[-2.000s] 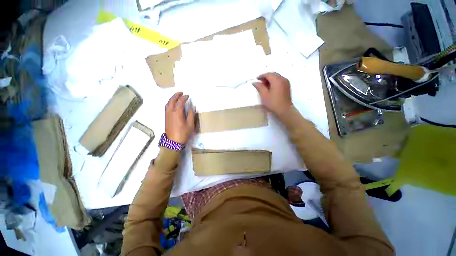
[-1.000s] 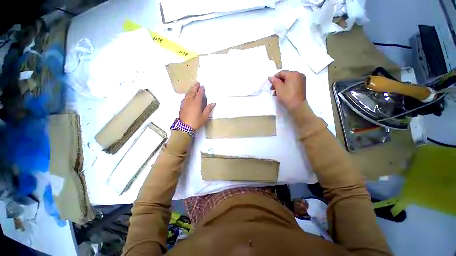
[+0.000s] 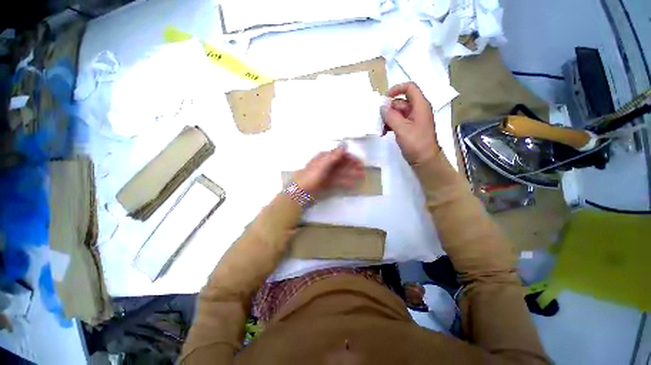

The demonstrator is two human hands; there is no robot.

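White sheets [image 3: 321,107] lie at the table's centre over a brown holed piece [image 3: 251,108]. My right hand [image 3: 408,117] pinches the right edge of a white strip or sheet there. My left hand [image 3: 332,173] is blurred, over the left part of a khaki strip [image 3: 370,182]; I cannot tell whether it holds anything. A second khaki strip pile [image 3: 339,242] lies nearer my body, partly behind my left sleeve. A slanted khaki bundle [image 3: 165,172] and a white-topped strip stack [image 3: 180,227] lie at left.
An iron [image 3: 514,146] with a wooden handle rests on a metal tray at right. A yellow marked strip [image 3: 232,65] lies beyond the sheets. White scraps [image 3: 471,25] lie at the far right. A large khaki pile [image 3: 73,239] lies at far left, a yellow-green sheet [image 3: 607,256] at right.
My left hand has moved right and toward me, from the white sheets' left edge to over the khaki strip. My right hand stays at the sheets' right edge. The view has shifted slightly.
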